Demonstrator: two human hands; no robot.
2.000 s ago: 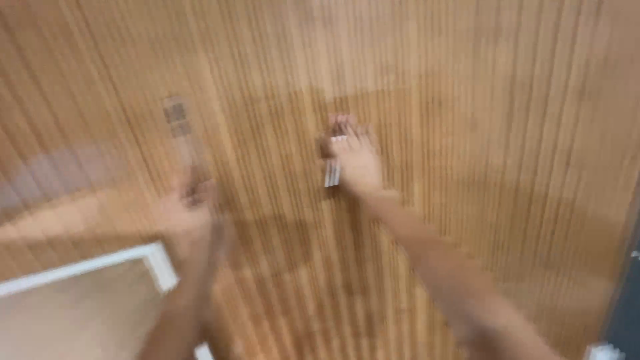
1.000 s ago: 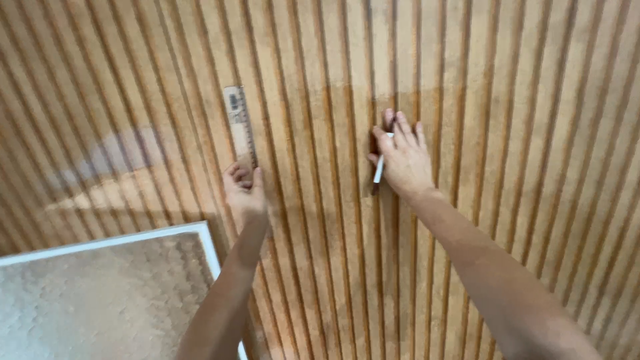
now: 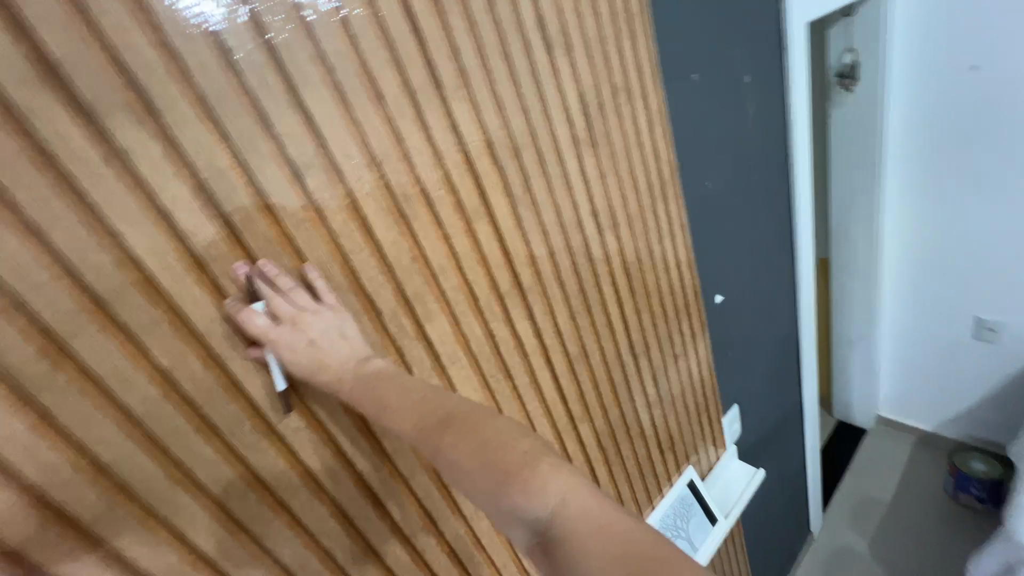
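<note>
My right hand (image 3: 308,328) lies against a wood-look slatted wall panel (image 3: 480,240) with its fingers spread upward. Between thumb and fingers it holds a slim pen-like marker (image 3: 277,370), white in the middle with dark ends, roughly in line with the grooves. Wet-looking or glossy patches show on the panel around the hand. My left hand is out of the frame, and so is the ruler.
A small white wall shelf (image 3: 740,488) with a tree-pattern frame (image 3: 680,516) sticks out at the lower right. Beyond are a dark grey wall strip (image 3: 740,224), a white door frame (image 3: 800,264), a wall outlet (image 3: 986,329) and a can (image 3: 976,478) on the floor.
The view has swung far to the right. My left hand with the ruler and the white-framed pane have left the view. My right hand still holds the marker at the panel.
</note>
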